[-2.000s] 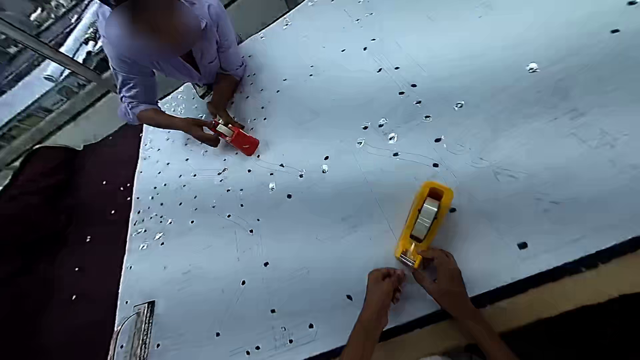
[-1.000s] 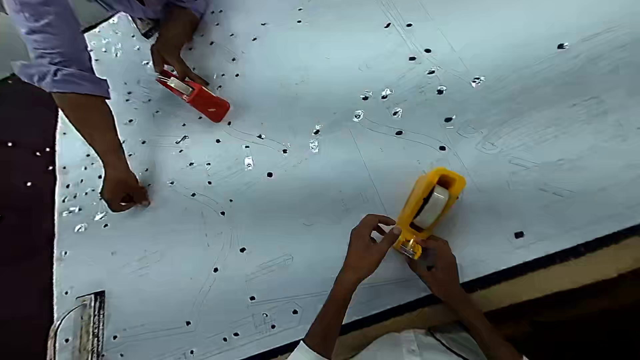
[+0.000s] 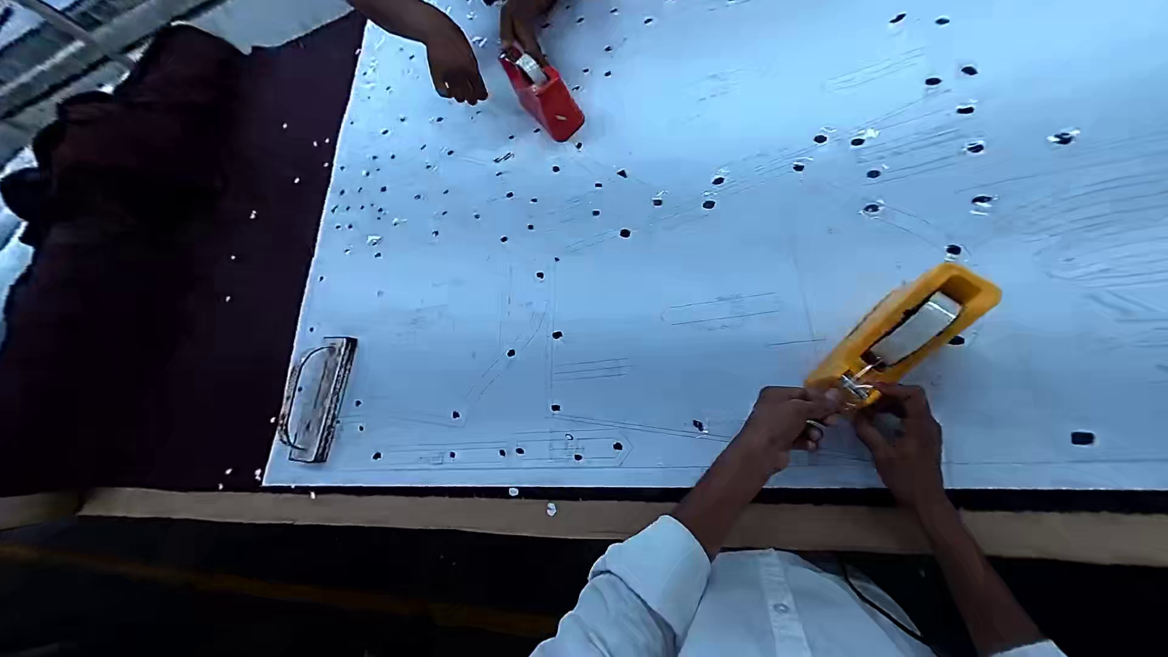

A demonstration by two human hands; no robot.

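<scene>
A yellow tape dispenser holding a roll of clear tape lies slanted on a large white marked sheet dotted with dark holes. My left hand is at the dispenser's cutter end, fingertips bent together by the tape's end; a ring shows on it. On the other side of that end, my right hand has its thumb and fingertips against the dispenser's tip. Whether either hand pinches a piece of tape is too small to tell.
At the top, a co-worker's hands are near a red tape dispenser, one gripping it. A metal weight with a handle lies on the sheet's left edge. Dark maroon fabric extends beneath and to the left. The table's brown edge runs along the front.
The view has shifted a lot. Both my hands remain at the yellow dispenser's cutter end. The co-worker's free hand, on the sheet one second ago, is now nearer the red dispenser.
</scene>
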